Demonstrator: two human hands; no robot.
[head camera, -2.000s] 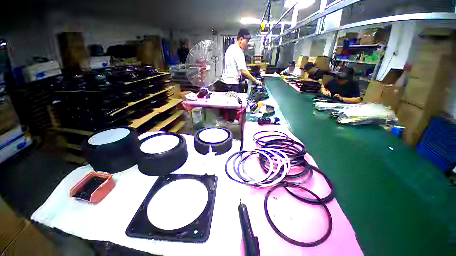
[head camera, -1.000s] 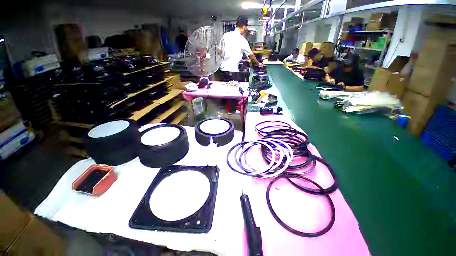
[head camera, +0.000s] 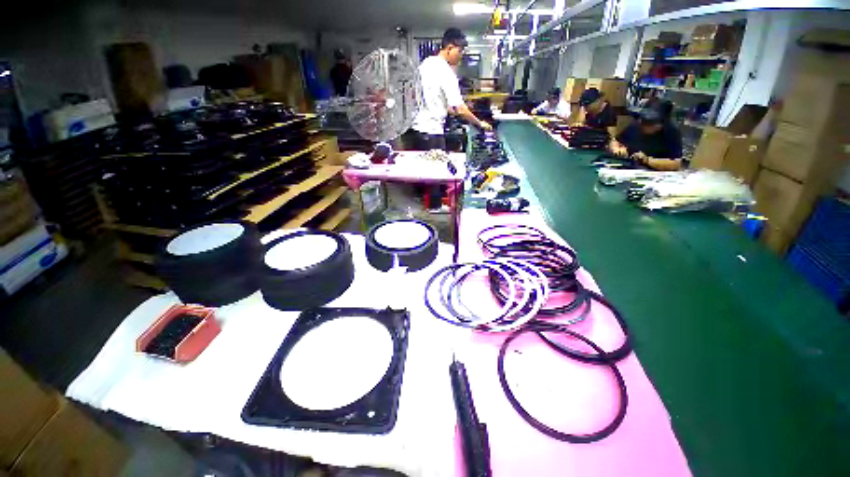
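Note:
A black square frame (head camera: 390, 373) with a large round opening lies flat on the white foam sheet (head camera: 121, 396). A black electric screwdriver (head camera: 471, 419) lies to its right, its bit pointing away from me. A red-orange screw box (head camera: 198, 343) with dark contents sits left of the frame. Black rings (head camera: 502, 390) lie in a loose overlapping pile on the pink sheet (head camera: 643, 424), with pale rings (head camera: 431, 296) at its left side. Neither my left hand nor my right hand shows.
Stacks of round units (head camera: 308, 284) with pale tops stand at the far edge of the foam. A green bench (head camera: 690, 317) runs along the right, with people seated beyond it. A person in white (head camera: 436, 98) stands ahead near a fan (head camera: 384, 93). Loaded pallets (head camera: 214, 177) stand left.
The camera view has tilted, so the bench things sit slightly higher in the picture than two seconds ago. The things on the bench have not visibly moved.

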